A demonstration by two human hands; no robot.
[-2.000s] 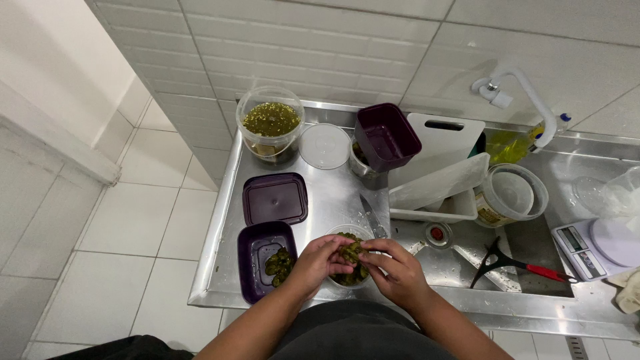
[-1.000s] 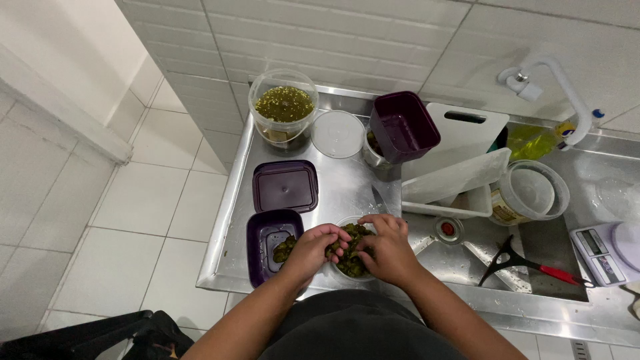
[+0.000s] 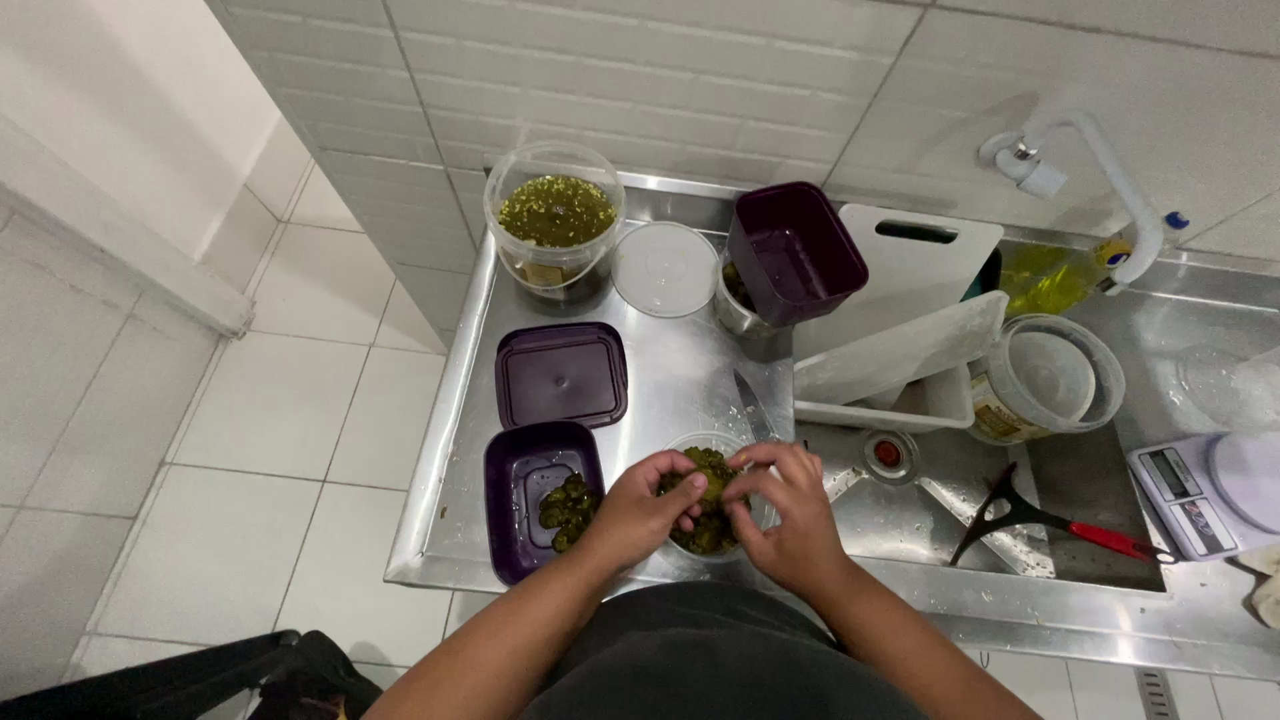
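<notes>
My left hand (image 3: 640, 508) and my right hand (image 3: 785, 508) meet over a clear round tub (image 3: 762, 515) filled with dark green pickled slices (image 3: 708, 530). Some green slices sit between the fingers of both hands, which partly hide the tub. Left of them is a purple square container (image 3: 505, 500) with a small heap of the same slices (image 3: 568, 512) at its right side. Its purple lid (image 3: 561, 374) lies just behind it. A knife (image 3: 750, 402) rests on the steel counter behind the tub.
A clear bucket (image 3: 555, 255) of green relish stands at the back left, beside a round lid (image 3: 666, 269). A tilted purple container (image 3: 798, 253) sits on a metal can. Rightward are a white cutting board (image 3: 905, 262), a sink with a red-handled squeegee (image 3: 1040, 515), and a kitchen scale (image 3: 1185, 500).
Both hands have stayed over the tub while their fingers shifted around the green slices. The containers on the counter stand as before.
</notes>
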